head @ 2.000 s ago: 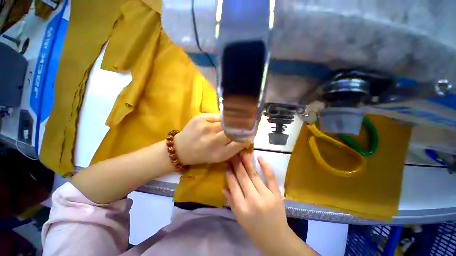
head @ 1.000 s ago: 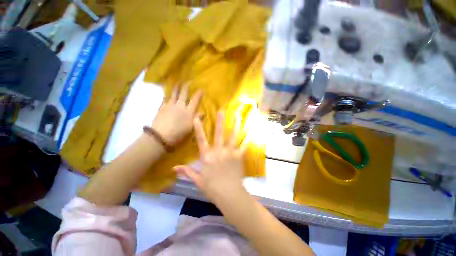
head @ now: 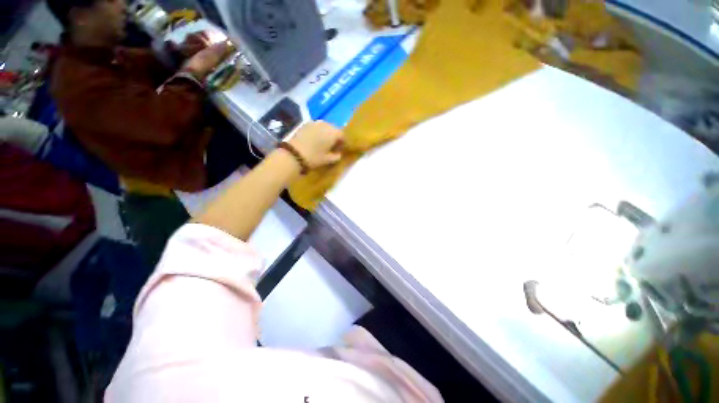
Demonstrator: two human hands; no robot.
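Observation:
My left hand [head: 314, 146], with a brown bead bracelet, is closed on the near end of a long mustard-yellow fabric panel [head: 430, 79] at the table's left front edge. The panel runs back across the table's left side. More crumpled mustard cloth [head: 599, 47] lies at the back. My right hand is not in view. The machine's needle area [head: 658, 299] is blurred at the right edge. The green scissors handle [head: 691, 371] shows at the lower right corner, over mustard cloth.
A neighbouring machine with a grey housing [head: 276, 35] and a blue JACK strip [head: 355, 79] stands left. A person in a rust-brown top [head: 126, 110] works beyond it. The white table's front edge [head: 418, 297] runs diagonally. Dark red cloth [head: 47, 212] lies far left.
The view has swung left. My left hand has left the crumpled cloth and taken hold of the long panel. My right hand has gone out of view. The crumpled cloth now lies at the back.

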